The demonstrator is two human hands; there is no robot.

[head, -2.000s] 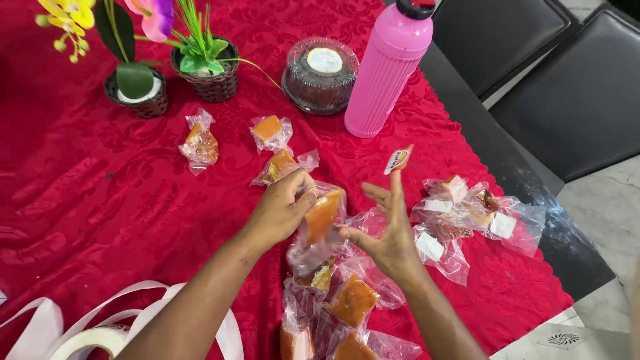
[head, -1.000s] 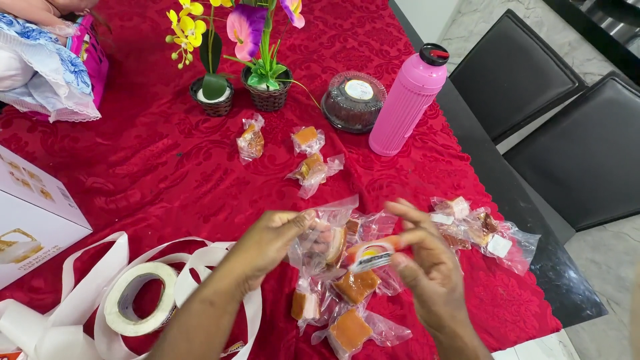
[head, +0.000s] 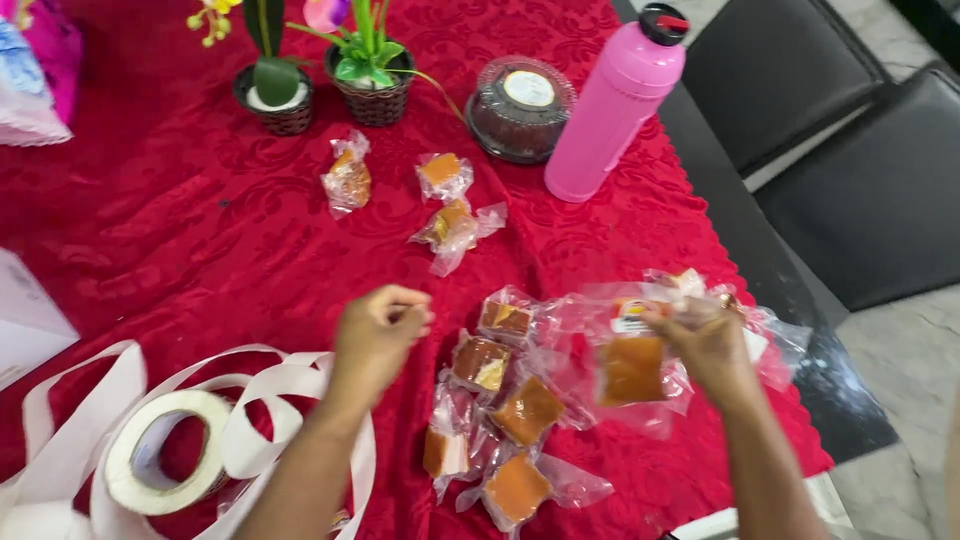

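My right hand (head: 701, 337) pinches a clear plastic bag with an orange-brown square sweet (head: 631, 370) in it; a printed sticker (head: 632, 315) shows at my fingertips. My left hand (head: 382, 330) is raised over the red cloth, fingers curled together with nothing visible in them. Between my hands lies a group of plastic-wrapped sweets (head: 527, 410) on the cloth. Behind my right hand, partly hidden, is another group of wrapped pieces (head: 754, 341) with white labels. Further back are a few more wrapped sweets (head: 454, 225).
A roll of white labels (head: 166, 452) and loose white ribbon (head: 277, 405) lie at lower left, near a white box (head: 26, 322). At the back stand a pink bottle (head: 615, 105), a domed plastic container (head: 521, 109) and potted artificial flowers (head: 371, 82). Black chairs (head: 870, 180) are beyond the right edge.
My hands have moved apart, the bagged sweet going right in my right hand. My left hand has let go of the bag. The view has shifted.
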